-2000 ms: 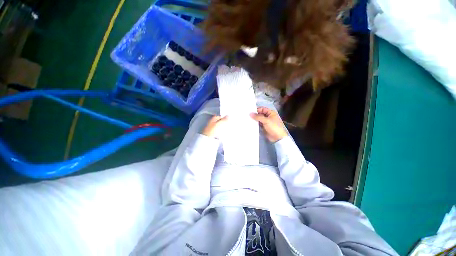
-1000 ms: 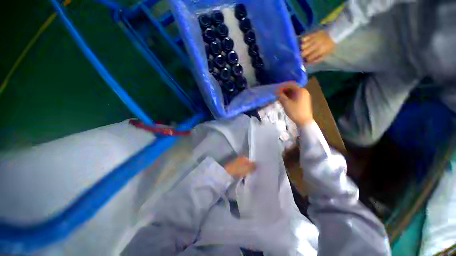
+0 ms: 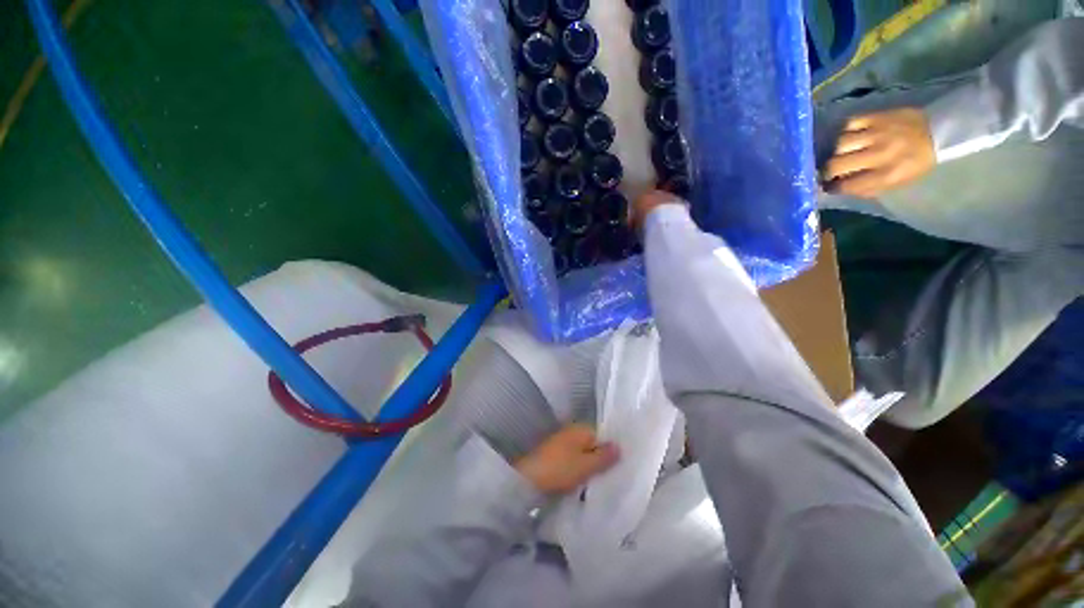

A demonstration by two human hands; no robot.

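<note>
My left hand [image 3: 567,458] holds the edge of white foam sheet [image 3: 632,439] on my lap. My right hand [image 3: 656,204] reaches over the near rim into the blue plastic crate [image 3: 749,131], beside the rows of glossy black parts [image 3: 569,178]. Its fingers are partly hidden and blurred, so I cannot tell whether they hold a part. A pale layer pad [image 3: 623,83] shows between the rows of black parts. Shiny crate liner [image 3: 594,302] covers the crate's near rim.
A blue trolley tube [image 3: 190,255] with a dark red ring [image 3: 319,420] is at the left, over a large white mass [image 3: 107,416]. A brown carton [image 3: 813,311] is right of my forearm. Another person's hand [image 3: 882,152] and grey-clad legs are at the right.
My view has moved closer to the crate. My right hand has moved from the crate's near rim down into the crate. My left hand stays at the foam on my lap.
</note>
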